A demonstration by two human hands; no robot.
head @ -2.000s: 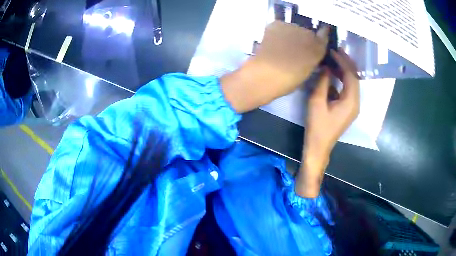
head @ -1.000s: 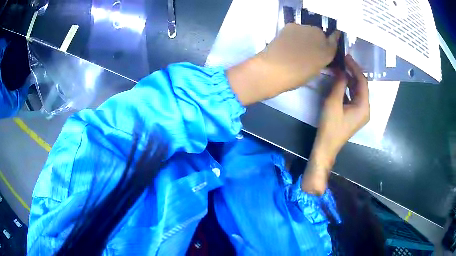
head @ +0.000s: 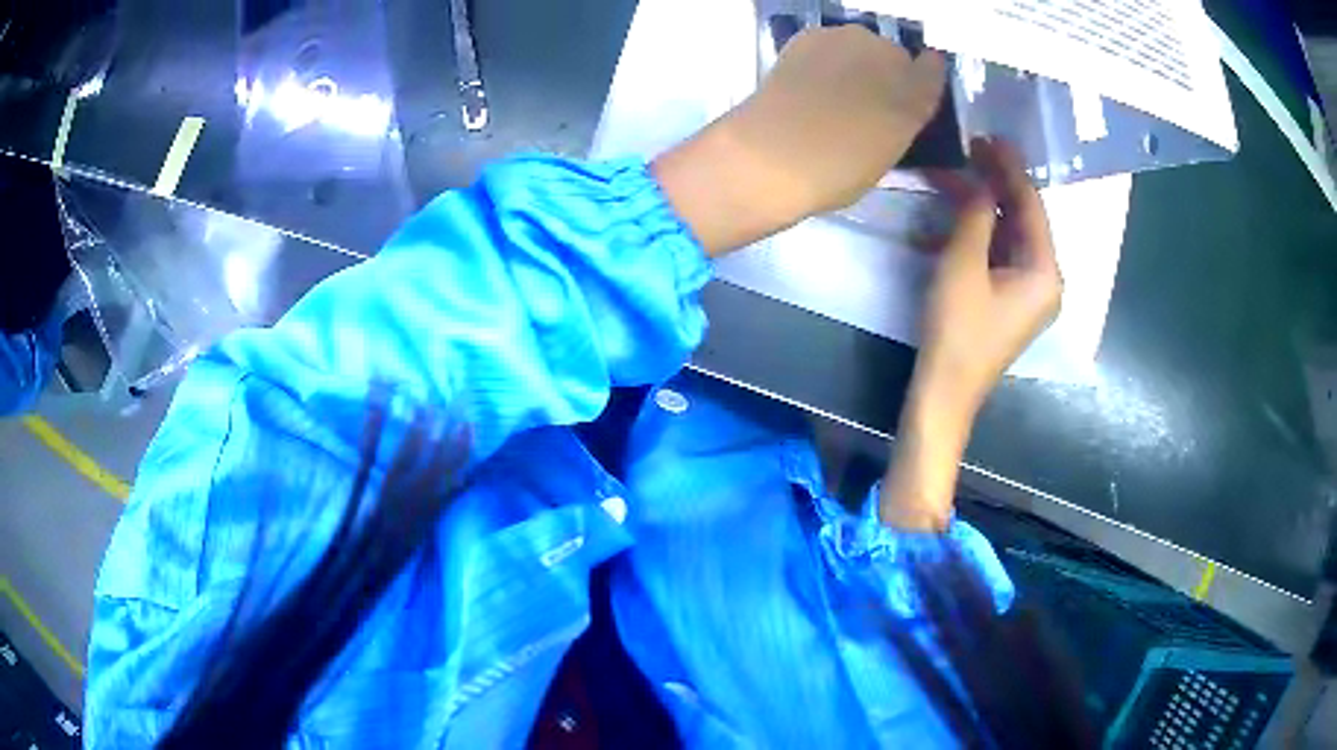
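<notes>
My left hand (head: 814,132) is bent over the work at the top, its fingertips at the upper left edge of a small black panel (head: 940,129). My right hand (head: 991,279) pinches the panel's lower right corner between thumb and fingers. A white sheet with rows of dark dashes (head: 1129,37) lies just beyond the hands. Clear film with dark pieces (head: 1034,125) shows under it. A plain white sheet (head: 1078,279) lies beneath on the dark green bench. The left fingertips are blurred, and I cannot tell if they hold a tool.
A slim metal tool (head: 471,81) lies on the bench to the left. Glossy clear film (head: 315,125) lies further left. A crumpled clear bag (head: 176,286) hangs at the bench edge by a cream tape tab (head: 179,156). A teal crate (head: 1202,696) stands below right.
The black panel shows more fully between my hands, which have separated slightly. The whole view has shifted, so the bench things sit a little higher and further left than one second ago.
</notes>
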